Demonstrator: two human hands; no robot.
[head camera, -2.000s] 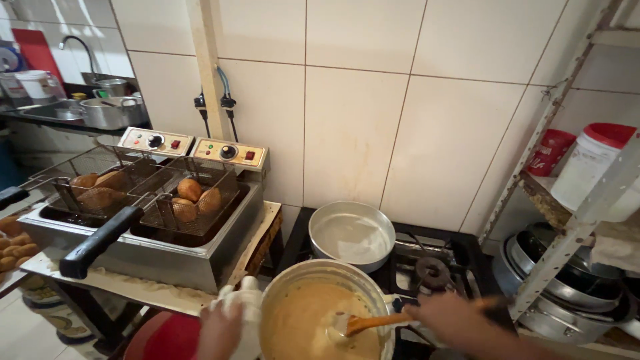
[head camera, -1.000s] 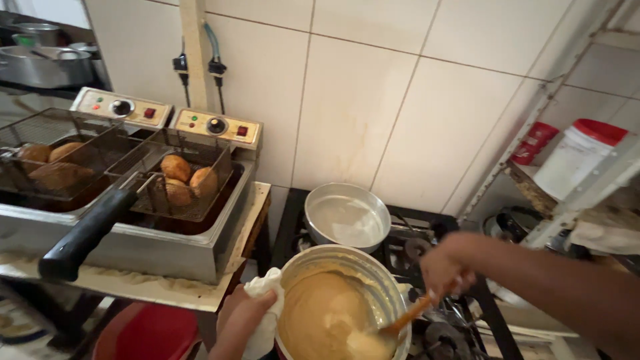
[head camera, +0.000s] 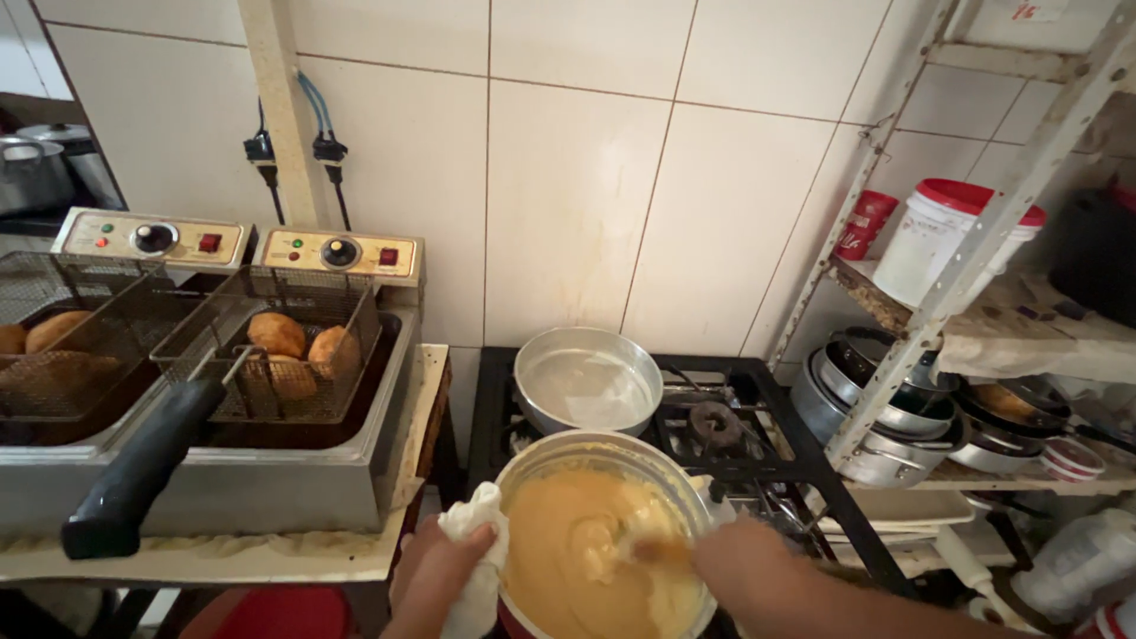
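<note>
A large metal pot (head camera: 513, 461) of thick yellow-orange mixture stands at the front of the gas stove. My left hand (head camera: 441, 568) holds a folded white cloth (head camera: 477, 550) against the pot's left side. Over the pot's right rim, my right hand (head camera: 750, 564) grips a wooden spoon (head camera: 664, 552), blurred by motion, whose head is in the mixture. Behind the pot sits a round aluminium pan (head camera: 587, 377) with what looks like clear liquid. To the left, browned fried pieces (head camera: 277, 335) lie in the wire basket (head camera: 231, 404) of a double electric fryer (head camera: 284, 488).
The fryer basket's black handle (head camera: 142, 475) juts out over the front edge. A gas stove (head camera: 799, 470) has a burner (head camera: 715, 426) right of the pan. On the right, a metal rack (head camera: 932, 311) holds a white bucket (head camera: 932, 240) and stacked pots (head camera: 887, 457). A red container (head camera: 284, 614) is below the fryer.
My right hand has moved the spoon around in the mixture, and it is now lower over the pot's right side than one second ago. My left hand still holds the cloth at the pot.
</note>
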